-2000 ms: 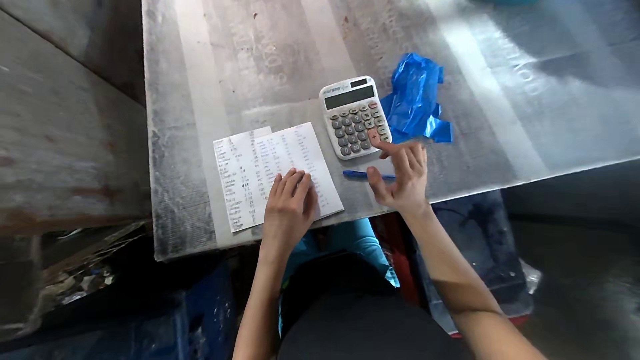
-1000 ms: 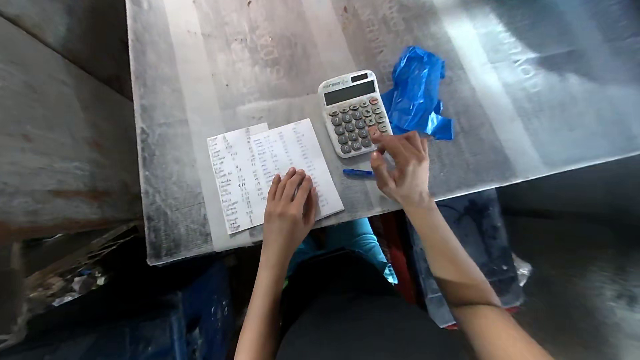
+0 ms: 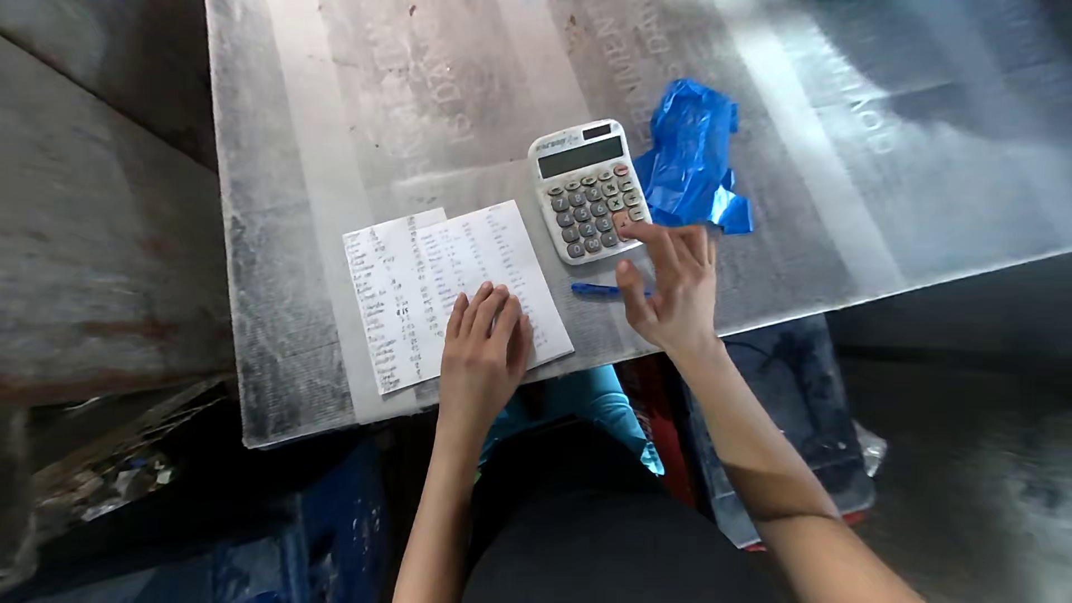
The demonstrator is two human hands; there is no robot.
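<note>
My left hand (image 3: 486, 339) lies flat with its fingers on the right one of two overlapping sheets of handwritten paper (image 3: 477, 243). The left sheet (image 3: 377, 293) sticks out beside it. My right hand (image 3: 674, 285) is over the lower right corner of a white desk calculator (image 3: 586, 188), its index fingertip at the large pinkish key and its thumb apart from the fingers. Below the calculator a blue pen (image 3: 595, 290) lies on the table, its right end near my right thumb.
A crumpled blue plastic bag (image 3: 691, 155) lies right of the calculator on the grey covered table (image 3: 435, 126). A concrete wall (image 3: 100, 218) stands at the left. Below the table are blue containers (image 3: 339, 511) and, at right, a dark bin or stool (image 3: 779, 410).
My right index finger stays around the calculator's lower right keys, with only small shifts of the hand. My left hand remains on the paper.
</note>
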